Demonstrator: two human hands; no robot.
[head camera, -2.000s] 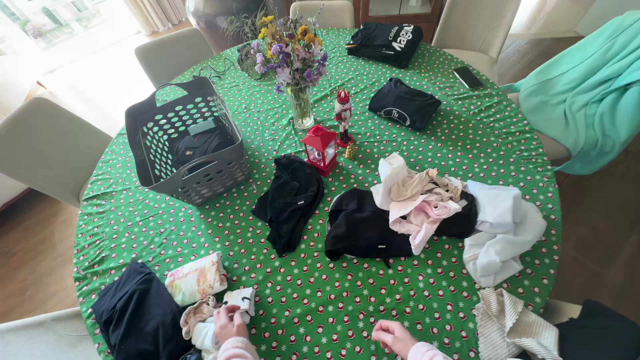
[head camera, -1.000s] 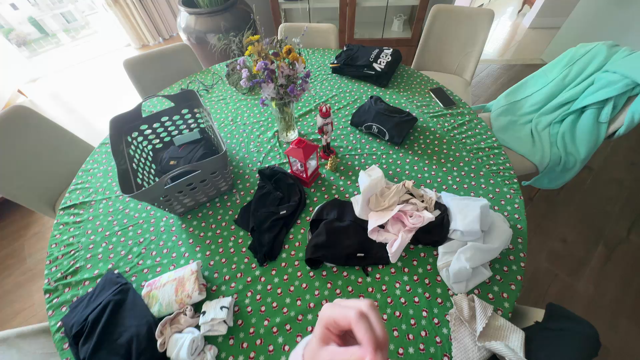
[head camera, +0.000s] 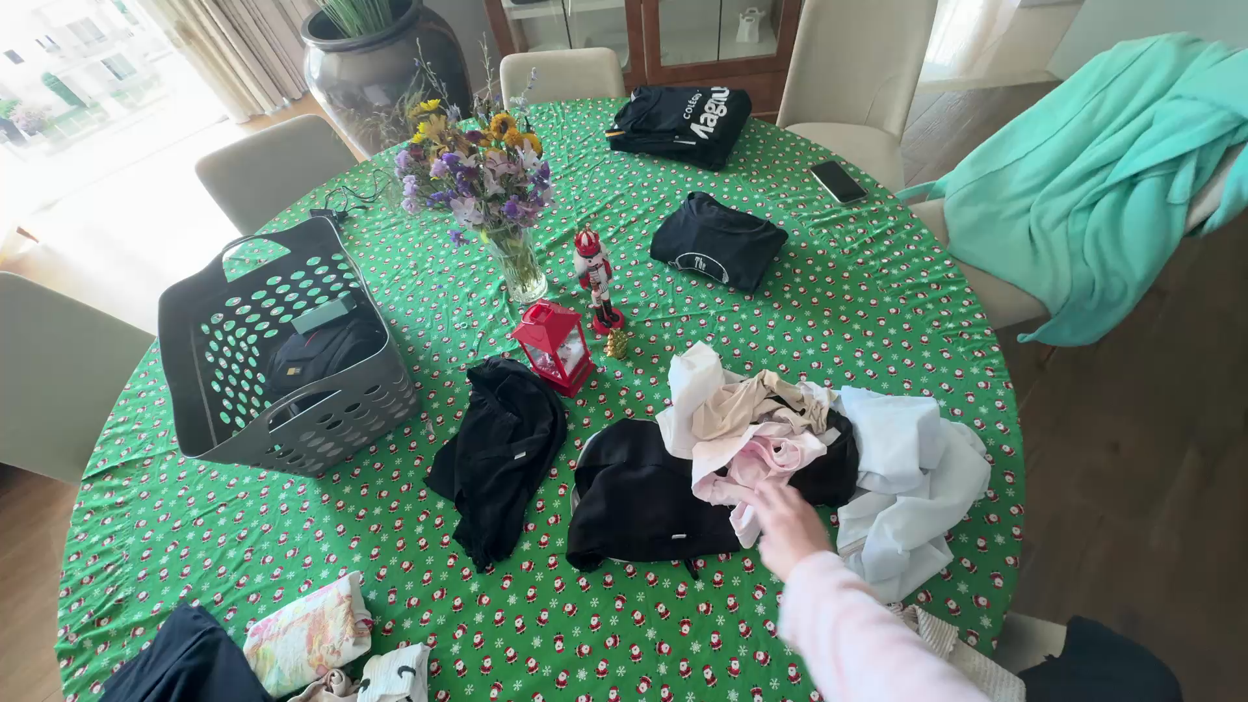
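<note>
My right hand (head camera: 785, 526), in a pale pink sleeve, reaches in from the lower right and touches the edge of a pink cloth garment (head camera: 756, 458); whether its fingers grip it is hidden. Beige and white garments (head camera: 694, 375) lie bunched with the pink one, on top of a black garment (head camera: 648, 497). White garments (head camera: 916, 478) are heaped to the right. Another black garment (head camera: 507, 448) lies to the left. A folded patterned garment (head camera: 310, 632), a dark blue cloth (head camera: 185, 663) and a small white garment (head camera: 395, 675) lie at the lower left. My left hand is out of view.
A grey laundry basket (head camera: 336, 434) holding dark clothing stands left. Mid-table are a glass flower vase (head camera: 522, 268), a red lantern (head camera: 554, 346) and a nutcracker figure (head camera: 597, 283). Folded black clothes (head camera: 720, 242) and a phone (head camera: 838, 182) lie farther back. Chairs surround the round table.
My left hand, at the small garments lower left two seconds ago, has left the view. My right hand has moved forward onto the pink garment.
</note>
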